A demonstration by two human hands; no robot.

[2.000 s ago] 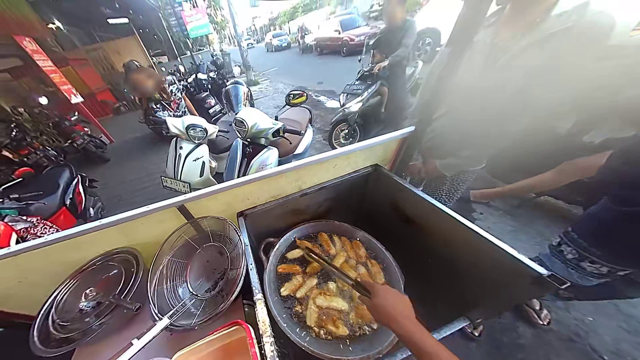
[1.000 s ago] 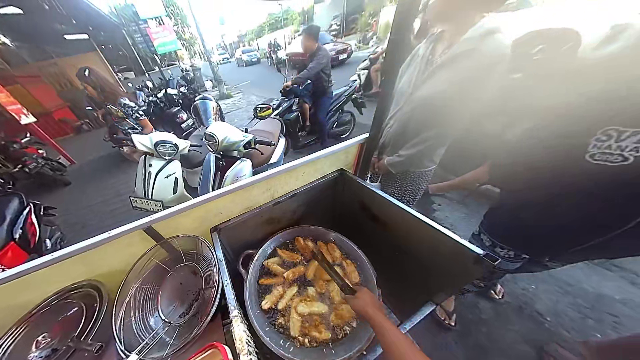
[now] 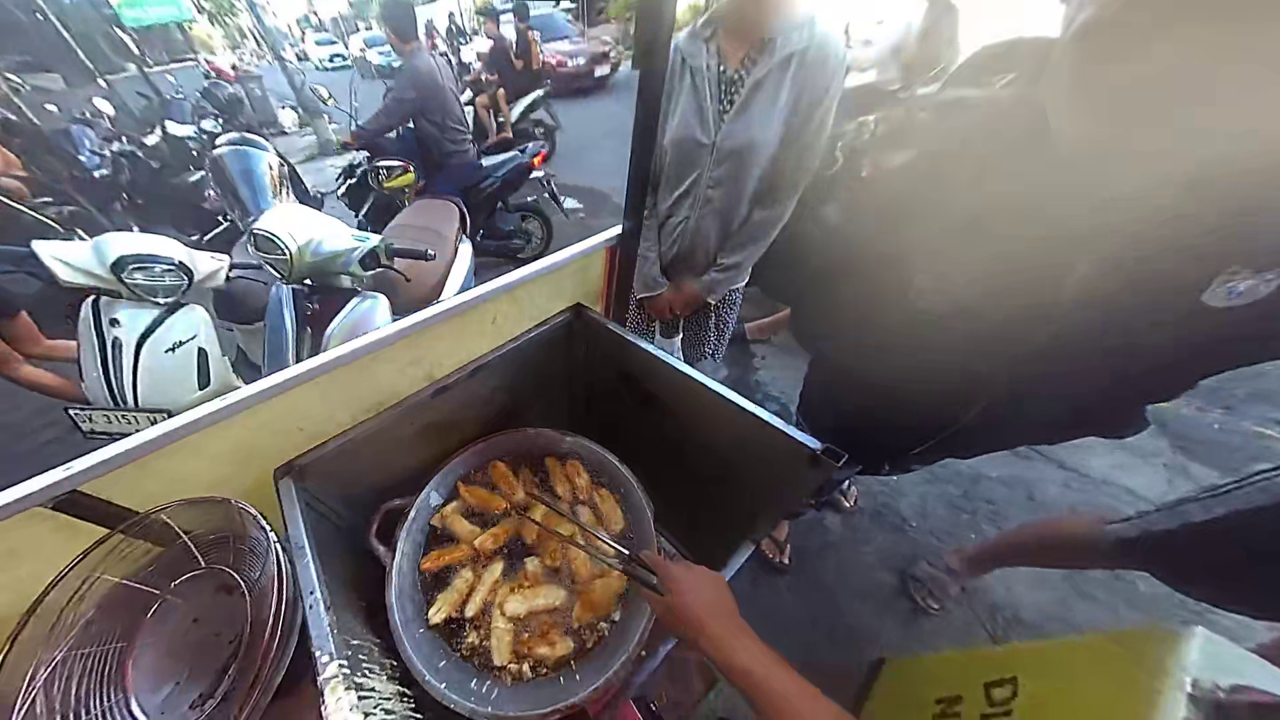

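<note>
My right hand [image 3: 692,598] grips metal tongs [image 3: 600,552] at the right rim of a round metal frying pan [image 3: 420,640]. The tongs reach down to the left, their tips among long golden-brown fried pieces [image 3: 535,600] in dark, bubbling oil. Several pieces near the front are paler than those at the back. The pan sits inside an open metal box [image 3: 640,420] with raised walls. My left hand is out of the frame.
Wire strainers [image 3: 190,620] lie left of the box. A yellow panel with a pale top edge [image 3: 480,322] runs behind it; scooters [image 3: 160,330] stand beyond. People stand beyond the box's right side, one in a grey jacket [image 3: 745,150]. A yellow sign [image 3: 1030,675] is at lower right.
My right hand with the tongs stays over the pan. The rider on the dark scooter has moved left to behind the parked scooters. The view has swung right.
</note>
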